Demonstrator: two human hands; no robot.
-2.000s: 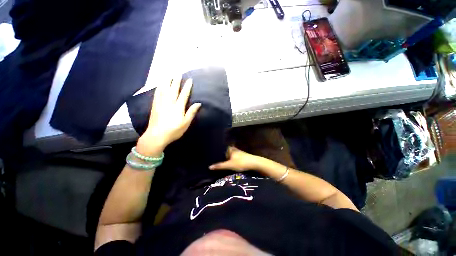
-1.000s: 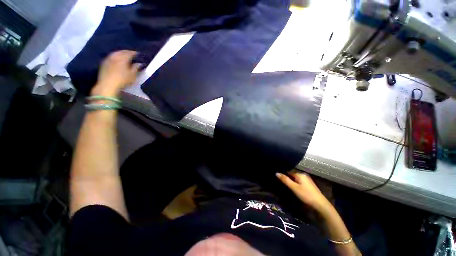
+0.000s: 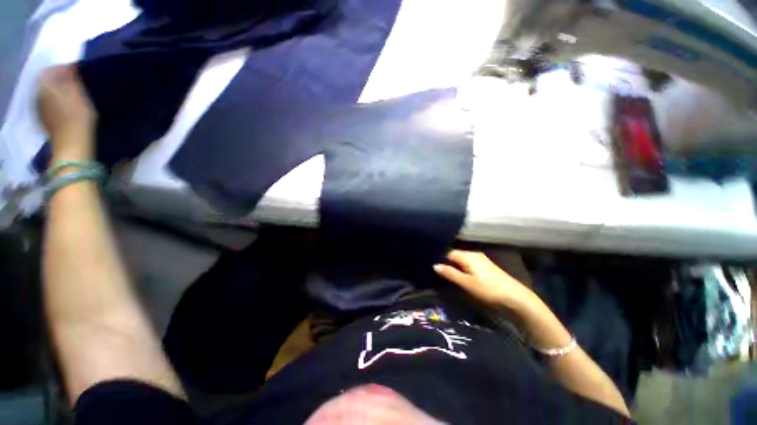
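Note:
A dark garment panel [image 3: 394, 174] lies over the white table's front edge, its lower end hanging toward my lap. Its right edge is near the blurred needle area of the sewing machine [image 3: 664, 50]. My right hand [image 3: 477, 276] is at the panel's lower right corner below the table edge; its grip on the cloth is unclear. My left hand [image 3: 65, 104] is at the far left, blurred, at the left edge of a dark fabric pile [image 3: 141, 95]; its fingertips are not clear. Another dark panel [image 3: 274, 116] lies between the pile and the first panel.
A phone [image 3: 639, 143] with a reddish screen lies on the white table [image 3: 531, 195] at the right. Blue-teal items [image 3: 705, 166] lie beside it. A shiny plastic-wrapped bundle [image 3: 724, 311] is below the table at right. White material [image 3: 25, 108] is at the far left.
My left hand has moved from the near panel to the far left fabric pile and further outward. My right hand stays near the panel's lower corner. The view swung left, then partly back.

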